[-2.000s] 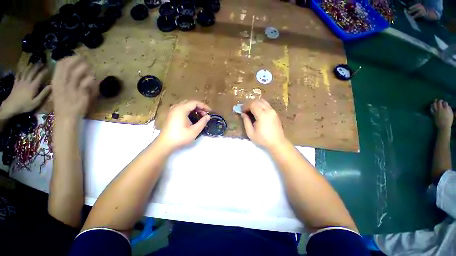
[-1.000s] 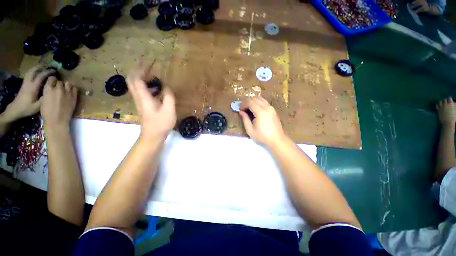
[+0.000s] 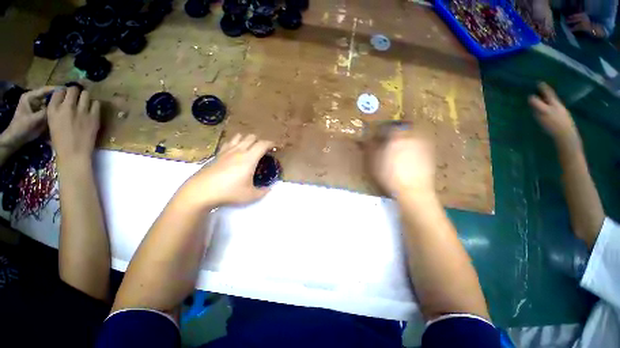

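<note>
My left hand (image 3: pixel 234 170) is at the board's near edge, its fingers and thumb around a black housing (image 3: pixel 267 170). My right hand (image 3: pixel 406 160) is strongly blurred, over the right part of the board. A dark, thin-looking piece (image 3: pixel 394 126) shows at its fingertips, too blurred to name surely. Two white discs lie on the board, one in the middle (image 3: pixel 368 103) and one farther back (image 3: pixel 380 43). Two black housings lie at the left, one (image 3: pixel 162 107) beside the other (image 3: pixel 209 109).
Brown work board (image 3: pixel 306 88); white sheet (image 3: pixel 306 238) along the near edge. Black housings pile (image 3: pixel 102 27) at the back left. Blue parts tray (image 3: pixel 486 27) at the back right. A neighbour's hands (image 3: pixel 71 119) are at the left, near tangled wires (image 3: pixel 37 187). Another person's hand (image 3: pixel 554 112) reaches in from the right.
My left hand has moved from the left housings to the near one. My right hand has moved right. The second near housing and the nearest disc have left their spots; the far-right housing is gone.
</note>
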